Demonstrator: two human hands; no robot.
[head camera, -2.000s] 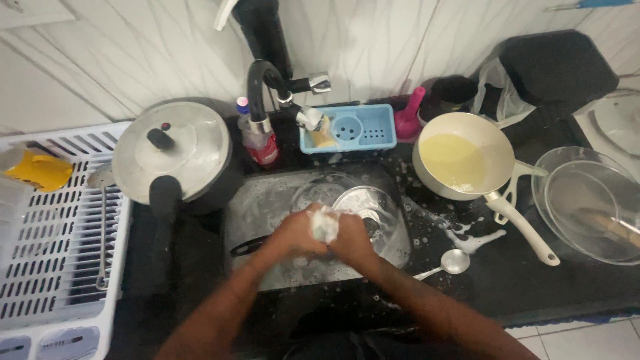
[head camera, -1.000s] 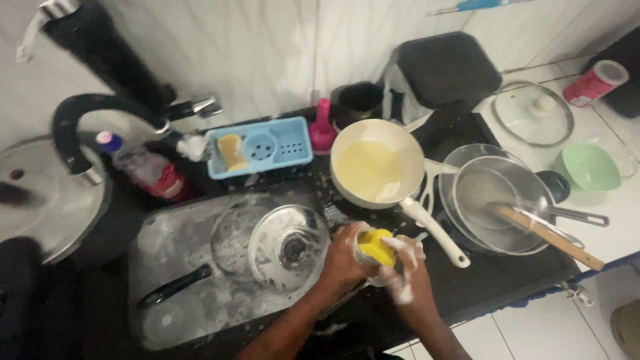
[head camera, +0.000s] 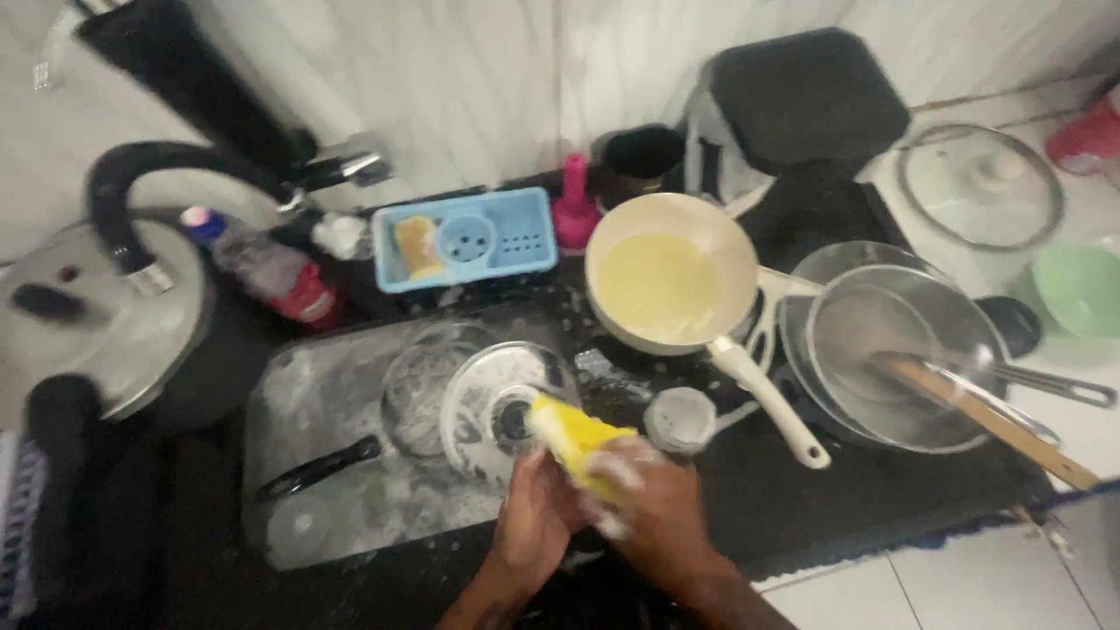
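My right hand (head camera: 643, 503), with suds on its fingers, is closed on a yellow sponge (head camera: 577, 437). My left hand (head camera: 538, 516) is against the lower left of the sponge; blur and overlap hide whether it grips anything. Behind the sponge, a round pan lid (head camera: 477, 402) with a dark knob lies in the soapy metal sink (head camera: 350, 525), overlapping a clear round vessel. A black handle (head camera: 319, 468) points left from it. To the right of my hands, a small round whitish container (head camera: 681, 420) stands on the black counter.
A cream pan (head camera: 669, 271) holds yellow liquid. Glass and metal bowls (head camera: 884, 420) with a wooden utensil (head camera: 1006, 420) stand at right. A pressure cooker (head camera: 166, 315), plastic bottle (head camera: 262, 271) and black faucet (head camera: 105, 192) are at left. A blue caddy (head camera: 516, 232) sits behind the sink.
The yellow sponge, held between my hands a second ago, now extends up and left over the lid's edge. The small round container shows on the counter. The view has swung right since the oldest frame.
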